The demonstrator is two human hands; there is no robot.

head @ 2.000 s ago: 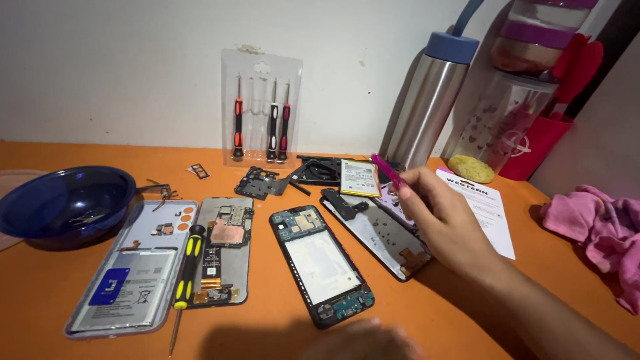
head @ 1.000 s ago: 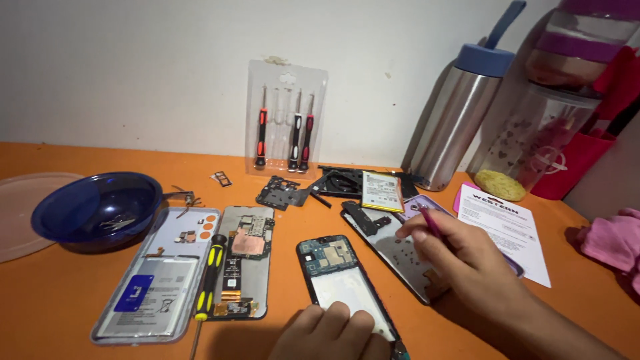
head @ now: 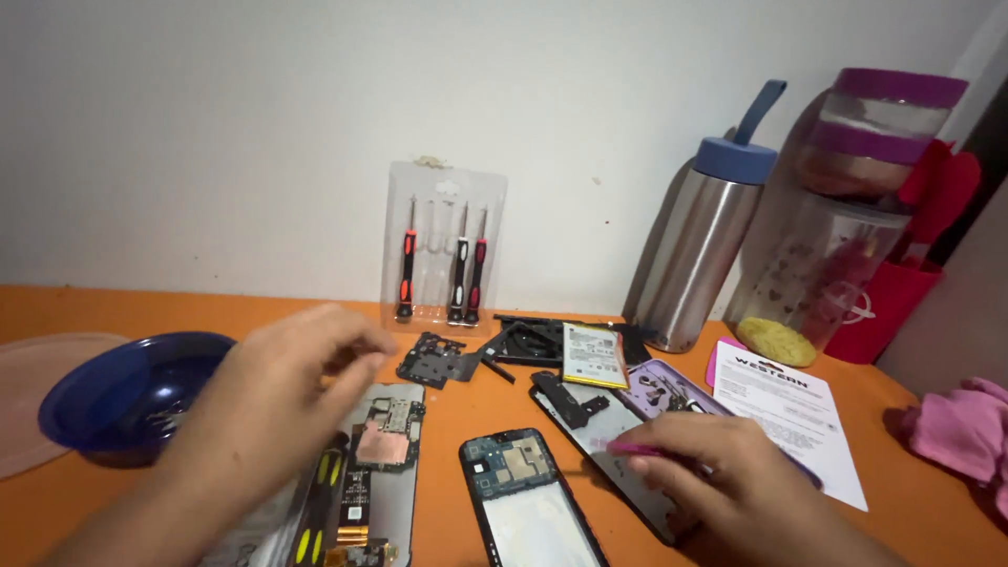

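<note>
My right hand (head: 709, 472) pinches a small pink tool (head: 634, 449) above a grey phone frame (head: 591, 433). Empty and with fingers apart, my left hand (head: 315, 370) hangs over the left phone parts, near a black plastic phone cover part (head: 433, 361). Between my hands lies an opened phone chassis (head: 512, 488) with its circuit board showing. A second opened phone (head: 390, 441) with a copper-coloured patch is at left, beside a yellow and black screwdriver (head: 319, 504), partly hidden by my left arm. A phone battery (head: 594, 356) rests on dark parts behind the grey frame.
A blue bowl (head: 118, 402) holding small pieces stands left. Against the wall lean packaged screwdrivers (head: 443, 248). At right are a steel bottle (head: 701, 252), a purple phone shell (head: 669, 386), a printed card (head: 795, 425), stacked containers (head: 886, 142) and a pink cloth (head: 957, 433).
My left hand has lifted off the middle phone chassis and moved left, over the left phone. My right hand still holds the pink tool, now lower than two seconds ago. The view has tilted up.
</note>
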